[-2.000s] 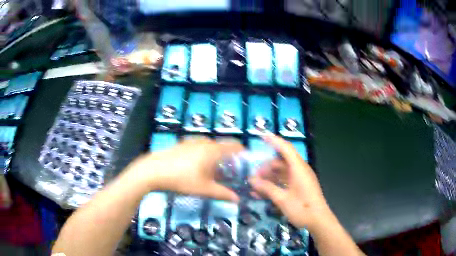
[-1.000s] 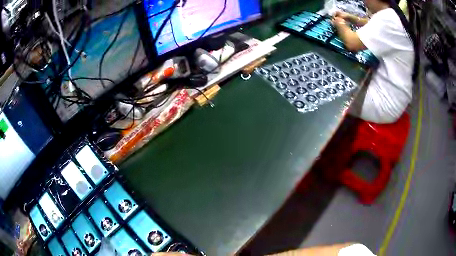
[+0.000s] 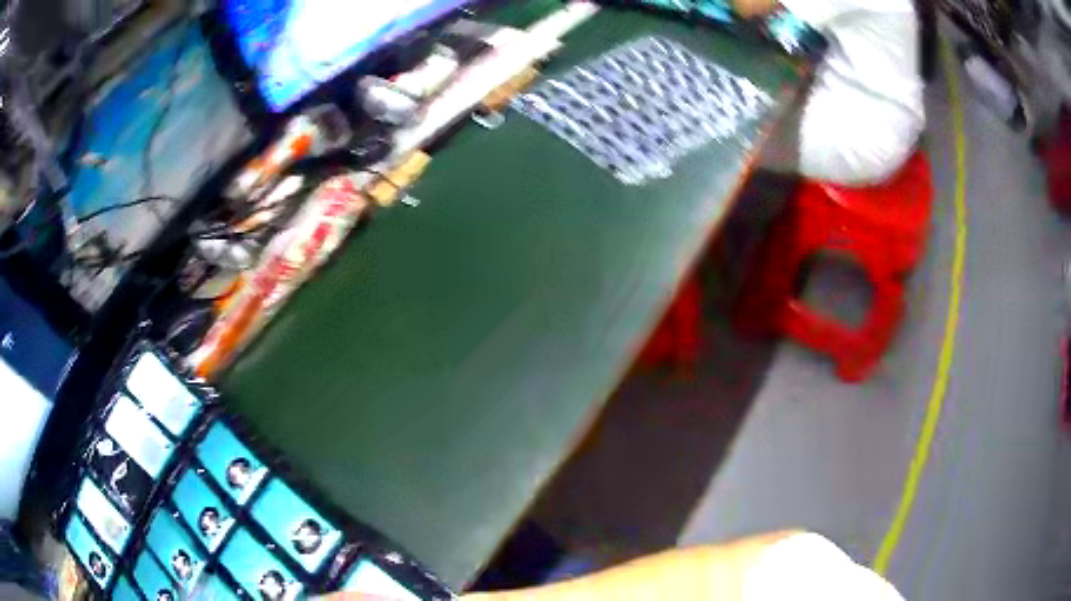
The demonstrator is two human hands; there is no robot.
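A black pocket tray (image 3: 211,405) holds light blue panels at the lower left, cut off by the bottom edge. Several panels, such as one in the nearer rows (image 3: 294,517), carry a black-and-silver disc (image 3: 308,537). Two whitish panels (image 3: 162,393) at the far end show no black disc. One pocket between the whitish panels looks dark, without a panel. My right forearm with a white sleeve end crosses the bottom edge. A thin strip of skin left of it may be part of my right hand (image 3: 366,596); its fingers are hidden below the picture. My left hand is not in view.
A sheet of discs (image 3: 646,108) lies farther along the green bench (image 3: 446,305). A red-lettered wrapper (image 3: 288,258), cables and a monitor (image 3: 335,41) line the left side. A person in white (image 3: 863,94) sits on a red stool (image 3: 863,258) beyond the bench edge.
The view has swung right from the tray to the bench, then tilted down. Both hands, earlier over the tray in the middle, have dropped out or nearly out of the picture.
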